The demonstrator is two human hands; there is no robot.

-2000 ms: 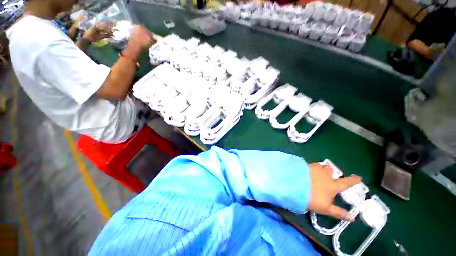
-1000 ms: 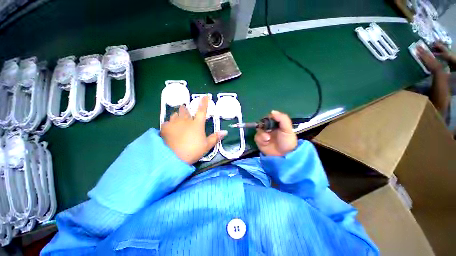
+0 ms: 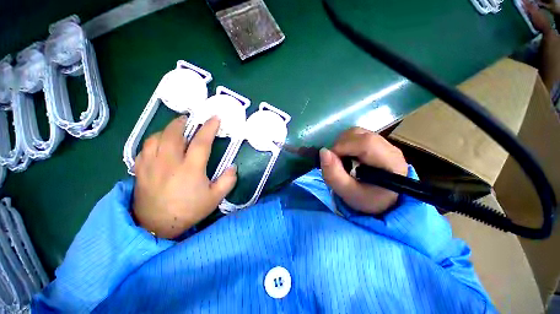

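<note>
Three white plastic housings lie side by side on the green bench: a left one point(image 3: 183, 89), a middle one point(image 3: 225, 114) and a right one point(image 3: 266, 130). My left hand point(image 3: 178, 175) lies palm down with spread fingers over the loops of the left and middle housings, its index finger on the middle disc. My right hand point(image 3: 366, 170) holds the soldering iron point(image 3: 393, 179) like a pen. The iron's tip is at the lower right edge of the right housing's disc; whether it touches is hard to tell.
Stacked white housings point(image 3: 72, 80) stand at the left, more at lower left. The square cleaning pad point(image 3: 250, 27) is at the far side. The thick black cord point(image 3: 454, 95) arcs across the right. An open cardboard carton point(image 3: 466, 132) is at right. Another person's hand point(image 3: 539, 17) shows at upper right.
The iron's tip has come to the right housing's disc. The view has moved closer to the three housings, and the cord now arcs large across the right. My left hand stays on the housings.
</note>
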